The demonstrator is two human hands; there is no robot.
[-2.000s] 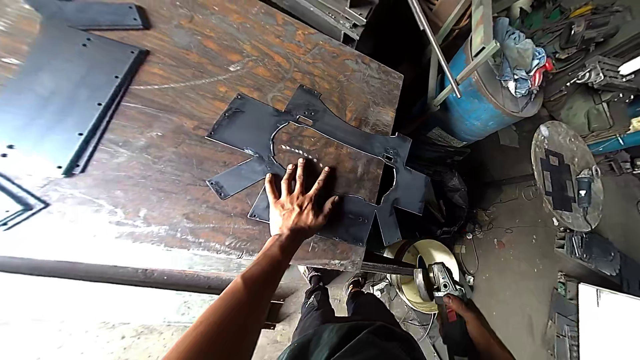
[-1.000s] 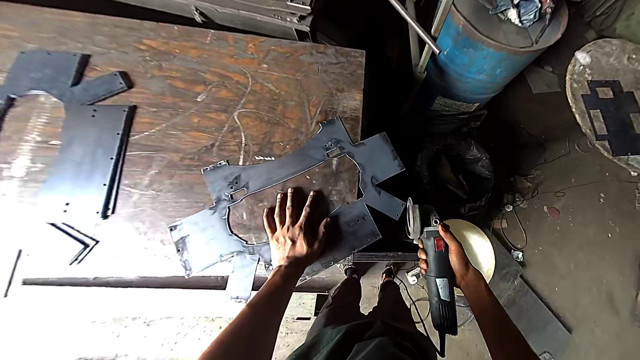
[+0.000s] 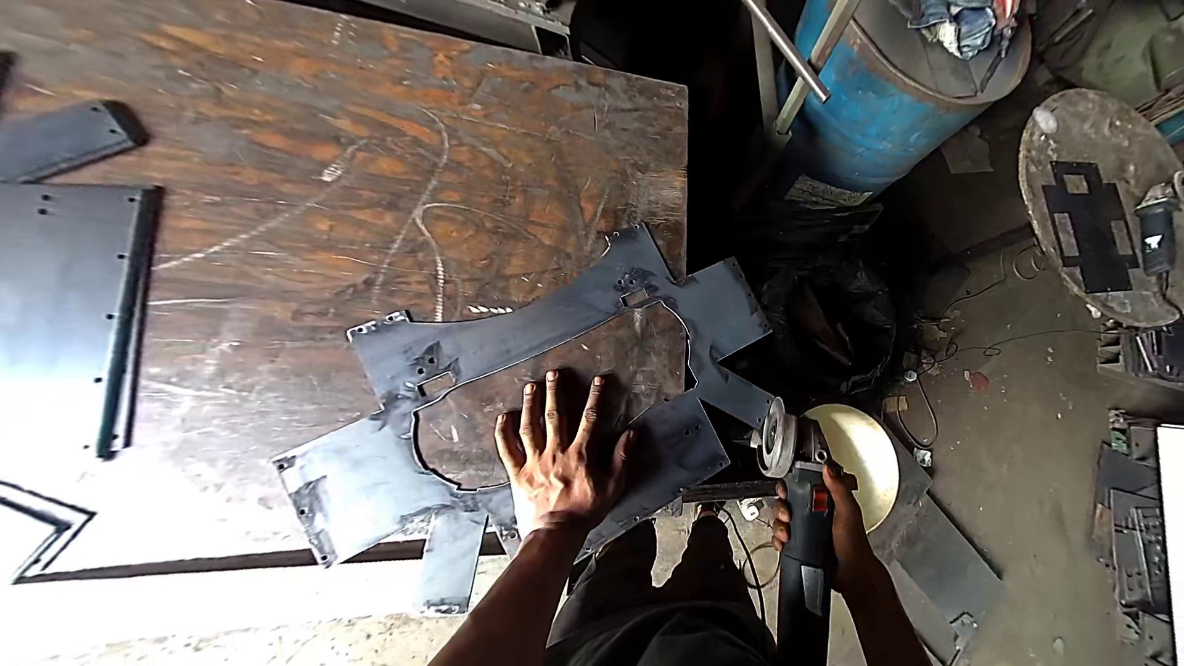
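A cut sheet-metal plate (image 3: 518, 342) with a large central opening, small slots and holes lies on the steel-topped table (image 3: 324, 240), several of its tabs reaching past the edges. My left hand (image 3: 564, 472) rests flat with fingers spread, its palm over the plate's near side and its fingertips over the opening. Right of the table corner, my right hand (image 3: 823, 518) grips an angle grinder (image 3: 807, 546) by its black body. The grinder's disc (image 3: 779, 437) is beside the plate's right-hand tab; whether they touch is unclear.
More dark metal plates (image 3: 65, 296) lie on the table's left side. Beyond the right edge stand a blue drum (image 3: 860, 111) and a round stand (image 3: 1110, 287) holding a cut plate and another grinder. A pale round container (image 3: 856, 462) is behind the grinder; cables trail across the floor.
The plate now lies at a different angle on the table than two seconds ago. The grinder in my right hand has come up from low beside the table to the plate's right end. The view has shifted.
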